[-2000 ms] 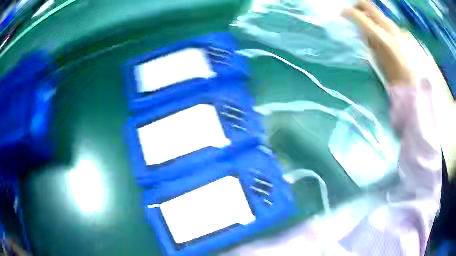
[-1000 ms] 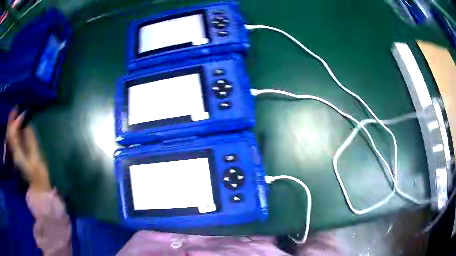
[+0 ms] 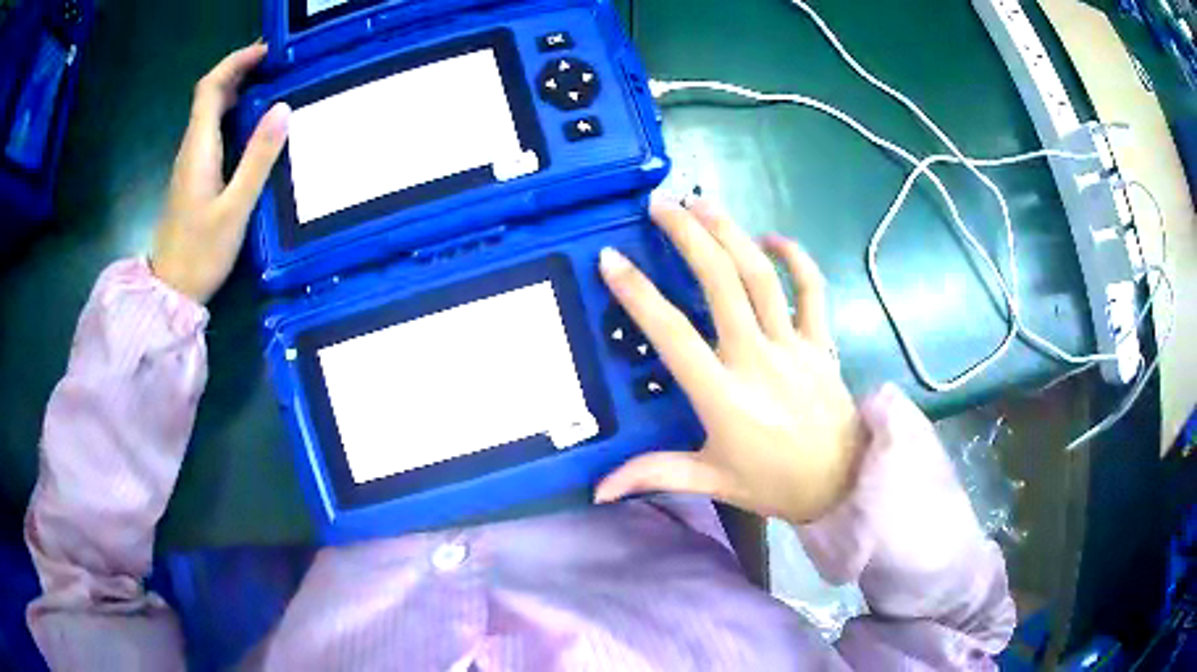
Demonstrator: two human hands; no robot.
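Observation:
Three blue diagnostic tablets lie in a column; the far one (image 3: 394,24) is cut off by the top edge. My left hand (image 3: 221,184) grips the left end of the middle tablet (image 3: 584,164), thumb on its front by the screen, fingers at its far left corner. My right hand (image 3: 748,355) is spread over the key end of the near tablet (image 3: 460,381), fingers apart, partly covering its keypad. The middle and near tablets' screens are white. A white cable (image 3: 735,92) runs from the middle tablet's key end.
A white power strip (image 3: 1076,171) with cables stands at the right, beside a tan board (image 3: 1129,131). White cable loops (image 3: 877,263) lie on the green bench top (image 3: 735,171). A blue unit (image 3: 33,99) is at the upper left. Clear plastic (image 3: 978,460) shows at the lower right.
My left hand has come from the far left onto the middle tablet. My right hand has come into view over the near tablet. The tablets sit higher in the picture.

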